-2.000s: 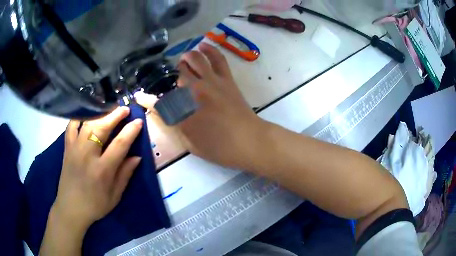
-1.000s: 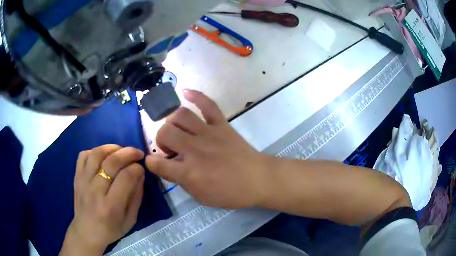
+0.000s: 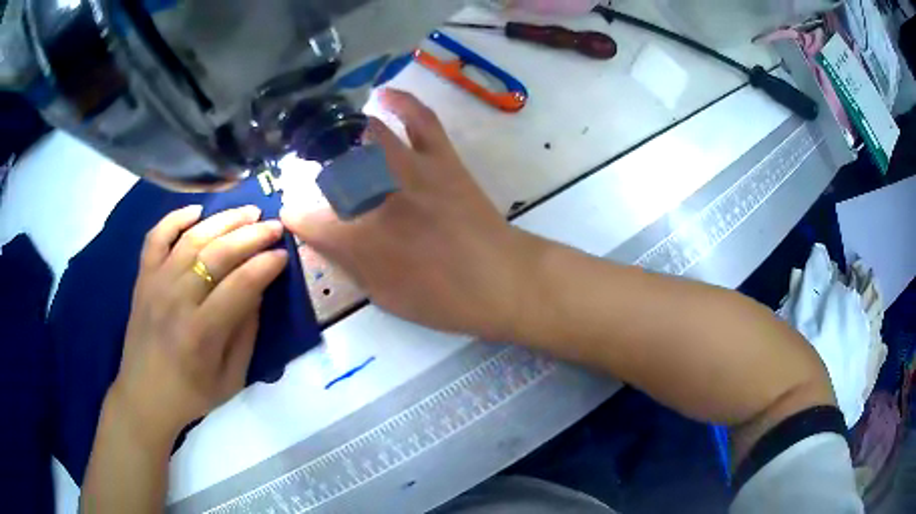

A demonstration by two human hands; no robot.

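Observation:
A dark navy cut panel [image 3: 263, 346] lies on the machine bed, with its far part at the presser foot and needle area [image 3: 269, 182] under the shiny machine head [image 3: 191, 90]. My left hand [image 3: 201, 301], with a ring, lies palm down on the panel, fingers slightly apart and fingertips just short of the presser foot. My right hand [image 3: 432, 231] is at the panel's right edge beside the needle; one fingertip is at the edge and another finger stretches behind the grey block [image 3: 358, 182]. The block partly covers this hand, so its hold on the cloth cannot be told.
Orange and blue snips [image 3: 472, 82], a red-brown screwdriver [image 3: 562, 38] and a black-handled tool [image 3: 783, 92] lie behind. A printed ruler [image 3: 402, 432] runs along the near edge. Another navy piece [image 3: 22, 371] is at far left. White cloth [image 3: 832, 326] is at right.
The panel has moved away from me, so its near edge is farther from the ruler. Both hands have moved forward to the presser foot from the panel's right edge, where their fingers met.

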